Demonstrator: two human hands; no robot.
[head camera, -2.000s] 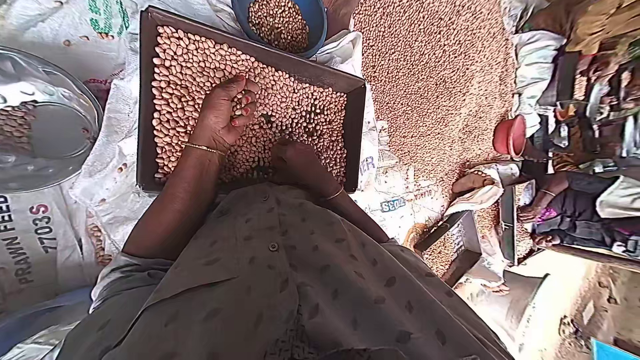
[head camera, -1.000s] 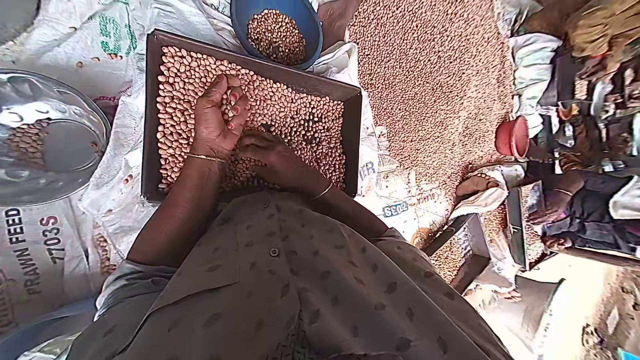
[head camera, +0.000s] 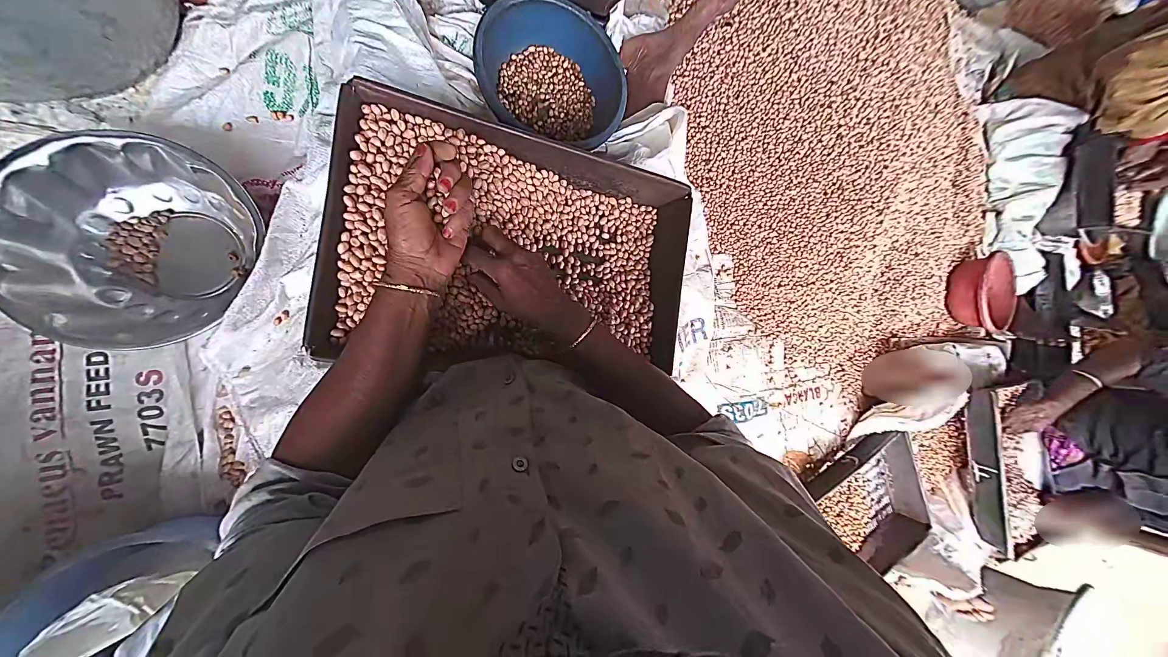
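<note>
A dark rectangular metal tray (head camera: 672, 274) lies before me, filled with pinkish-brown nuts or beans (head camera: 566, 196) that look like shelled peanuts. Over the tray's left part, my left hand (head camera: 427, 205) is turned palm up, its fingers curled around some of the nuts. My right hand (head camera: 522, 281) rests palm down among the nuts near the tray's middle, just right of the left wrist; its fingertips are partly hidden, so I cannot tell whether it grips any. Darker tray floor shows in small gaps right of this hand.
A blue bowl (head camera: 607, 78) with darker nuts touches the tray's far side. To the left is a shiny metal basin (head camera: 55, 201) holding a few nuts. A large nut heap (head camera: 821, 155) spreads right, beside a red pot (head camera: 981, 292). Other people with trays (head camera: 903, 484) work at the right.
My right hand was closed and low in the tray two seconds ago; it then reached up beside my left wrist and now lies slightly further right, fingers extended. My left hand stays raised and curled.
</note>
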